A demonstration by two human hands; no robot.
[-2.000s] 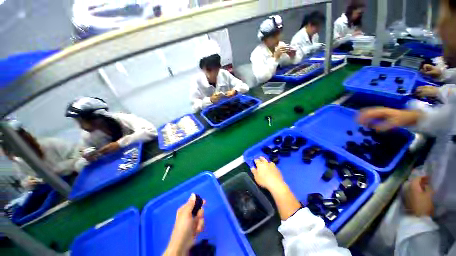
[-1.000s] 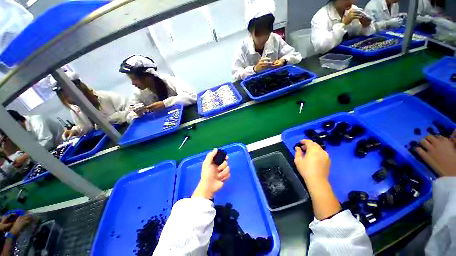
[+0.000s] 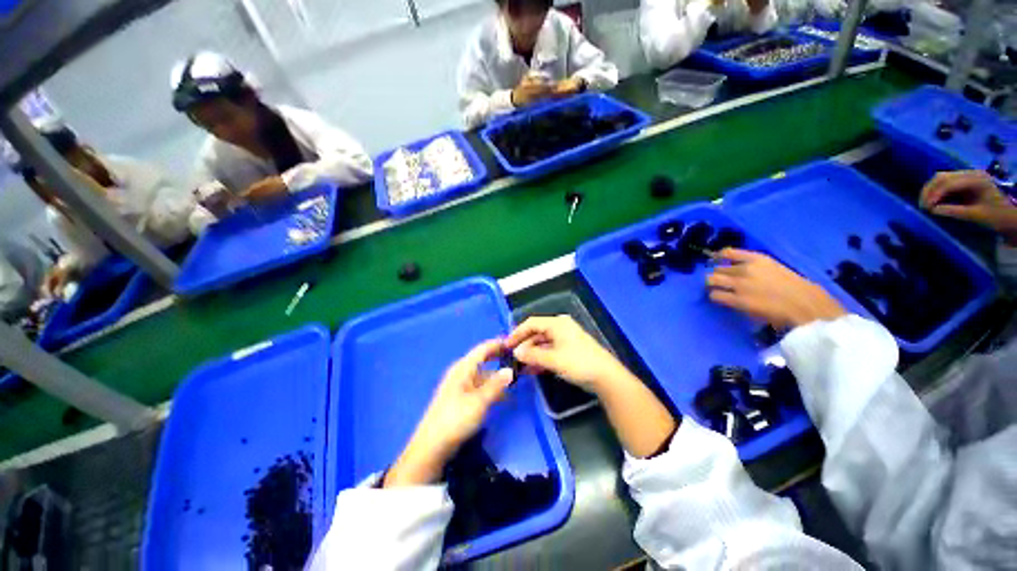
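Observation:
My left hand and my right hand meet above the right edge of the middle blue tray. My left fingers hold a small black housing, mostly hidden by the fingers. My right fingertips press on it; whether they hold a small part too cannot be seen. Loose black housings lie in the near part of the tray, below my hands. A clear-grey small-parts box is partly covered by my right hand and forearm.
A left blue tray holds tiny black bits. In the right-hand tray lie black blocks, and the neighbour's hand reaches over it. A green conveyor belt beyond carries a few parts. People in white coats sit across it.
My right hand has left the right-hand tray and come to the housing in my left hand. The neighbour's hand has moved over the right-hand tray. The camera view has shifted.

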